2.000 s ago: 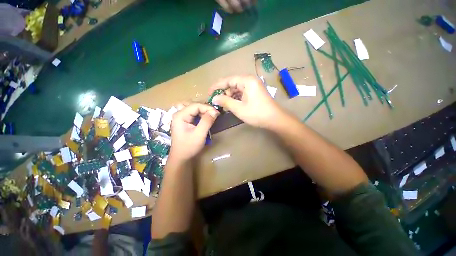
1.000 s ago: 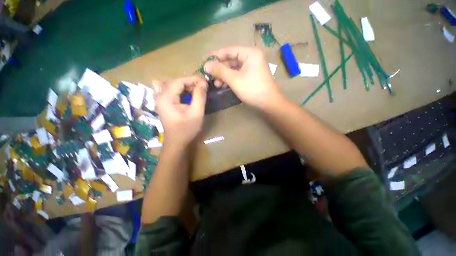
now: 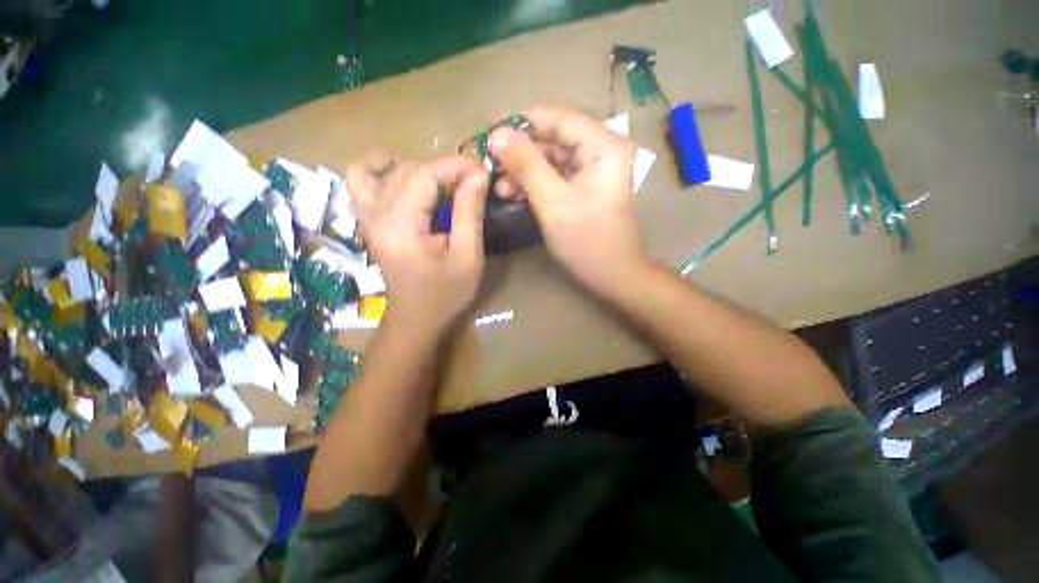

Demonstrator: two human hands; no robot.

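Observation:
My right hand (image 3: pixel 575 182) pinches a small green circuit board (image 3: pixel 509 125) between thumb and fingers above the bench. My left hand (image 3: pixel 422 228) is bare and close beside it, its thumb and forefinger pinched at the board's lower edge. A bit of a blue battery (image 3: pixel 443 216) shows between the fingers of my left hand; most of it is hidden. What joins board and battery is too small to tell. A dark work block (image 3: pixel 510 226) lies under the hands.
A large pile of green boards, white labels (image 3: pixel 222 295) and yellow-taped parts (image 3: pixel 166 212) lies left. At right are a sample unit's blue battery (image 3: pixel 688 145), green strips (image 3: pixel 837 125) and a black perforated tray (image 3: pixel 946 342). A small white strip (image 3: pixel 495 318) lies nearer me. The green conveyor (image 3: pixel 456 40) runs behind.
The view has shifted, so the conveyor's batteries and the hand opposite have left the picture. Both my hands stay together at the board, with small finger movements.

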